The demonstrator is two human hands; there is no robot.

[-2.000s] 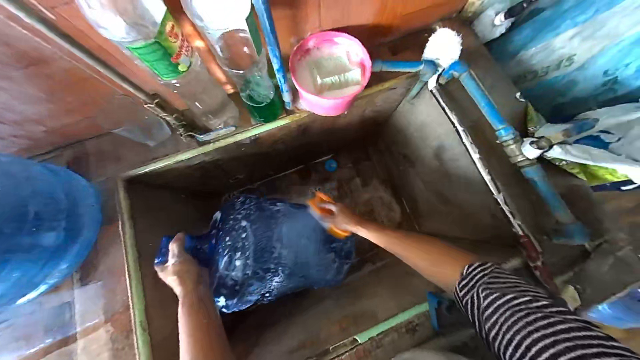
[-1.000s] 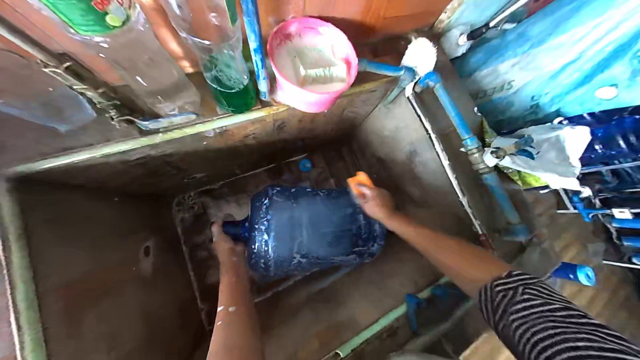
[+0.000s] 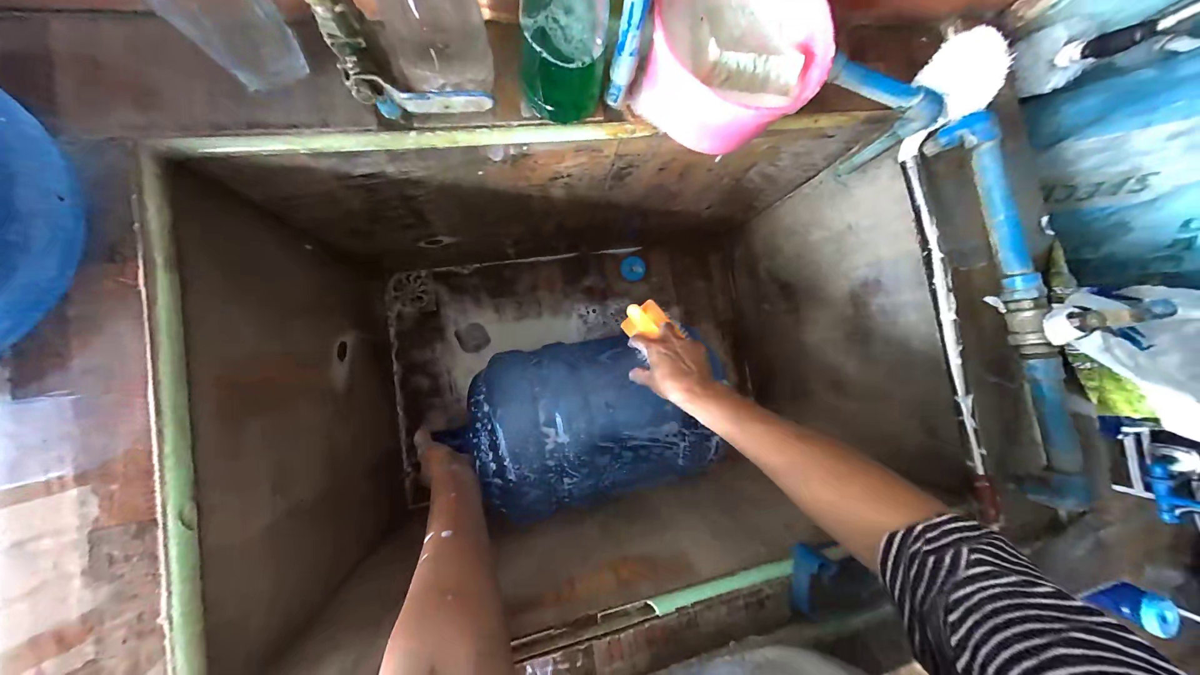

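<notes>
A large blue plastic water jug [image 3: 581, 422] lies on its side in a deep basin, its neck to the left and white suds on its surface. At the neck, my left hand [image 3: 439, 452] is closed around it; the fingers are partly hidden. My right hand [image 3: 677, 364] holds an orange scrubbing brush [image 3: 645, 321] against the upper right part of the jug. What touches the jug under the brush cannot be seen. A small round blue cap [image 3: 633, 268] lies on the basin floor behind the jug.
The basin has a green rim [image 3: 173, 403]. Behind it stand a pink bucket [image 3: 727, 112] with a brush inside and a bottle of green liquid [image 3: 562, 70]. Blue pipes [image 3: 1003, 206] run along the right side, near a white plastic bag [image 3: 1153, 366]. A blue container [image 3: 33, 220] stands at left.
The jug now lies lengthwise across the basin, no longer slanted as in the oldest frame. My right hand stays at its right end with the orange brush. The view has shifted.
</notes>
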